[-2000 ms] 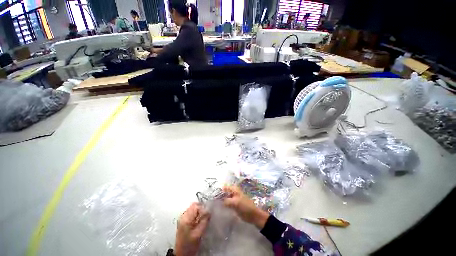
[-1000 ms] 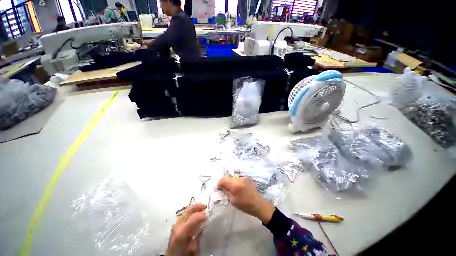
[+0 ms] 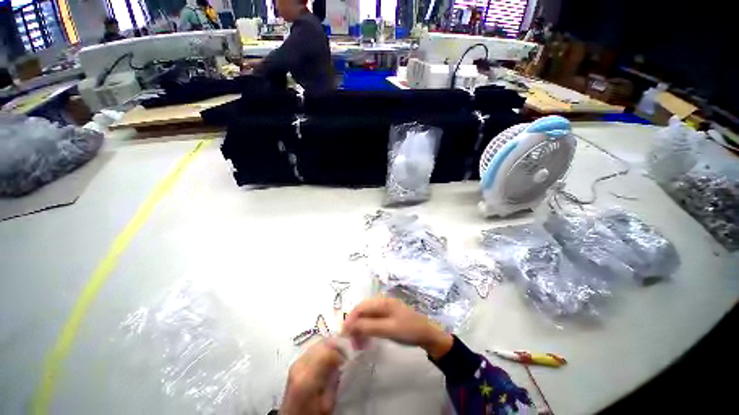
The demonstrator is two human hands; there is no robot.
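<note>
My left hand (image 3: pixel 314 376) and my right hand (image 3: pixel 390 321) are close together at the lower middle, fingertips nearly touching. Both pinch a thin clear poly bag (image 3: pixel 350 344), which is blurred and mostly hidden by the fingers. Loose metal hooks (image 3: pixel 306 333) lie just left of the fingertips, and another hook (image 3: pixel 339 292) lies above them. A large clear poly bag of hardware (image 3: pixel 417 258) lies open beyond my right hand. A yellow-and-red-handled tool (image 3: pixel 531 357) lies right of my right sleeve, with a reddish cord near it.
Empty wrappers (image 3: pixel 190 340) lie at left beside yellow tape (image 3: pixel 113 259). Full hardware bags (image 3: pixel 559 267) lie right, below a fan (image 3: pixel 528 166). An upright poly bag (image 3: pixel 412 164) leans on a black fabric stack (image 3: pixel 348 146). A person (image 3: pixel 304 57) is behind.
My hands have come closer together at the fingertips, after being farther apart one second ago. The hooks left of my fingers are more visible. The view has shifted slightly.
</note>
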